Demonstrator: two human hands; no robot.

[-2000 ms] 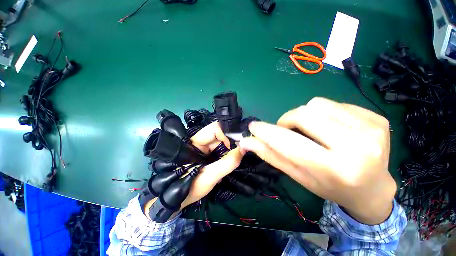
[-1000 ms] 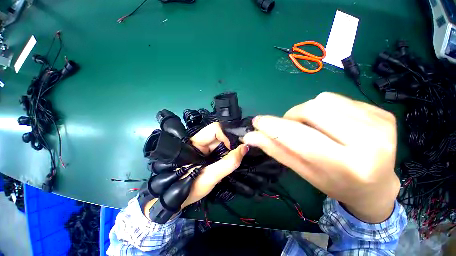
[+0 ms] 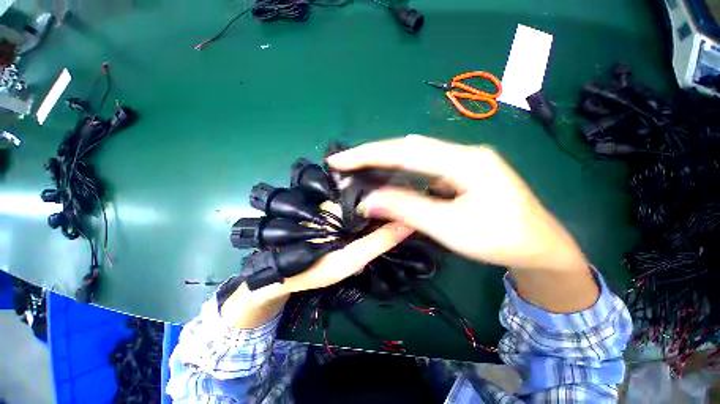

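Several black cable connectors [image 3: 272,232] fan out to the left from my left hand [image 3: 341,263], which grips their necks and cables. My right hand [image 3: 466,201] is over the bunch, its thumb and fingers around another black connector [image 3: 347,189]; this hand is slightly blurred. A dark thin shape shows under the right fingers, but I cannot tell if it is a knife. The bunch's cables [image 3: 347,292] hang beneath my hands, with red wire tips at the near table edge.
Orange-handled scissors [image 3: 474,95] and a white card [image 3: 526,65] lie at upper right, a single connector [image 3: 541,109] beside them. A large cable pile [image 3: 671,189] is at right, a smaller bunch [image 3: 75,170] at left. Blue bins [image 3: 75,347] stand below the table edge.
The fanned connectors in my left hand have shifted and spread more evenly. My right hand has moved left and opened wider around a connector. The view has shifted slightly.
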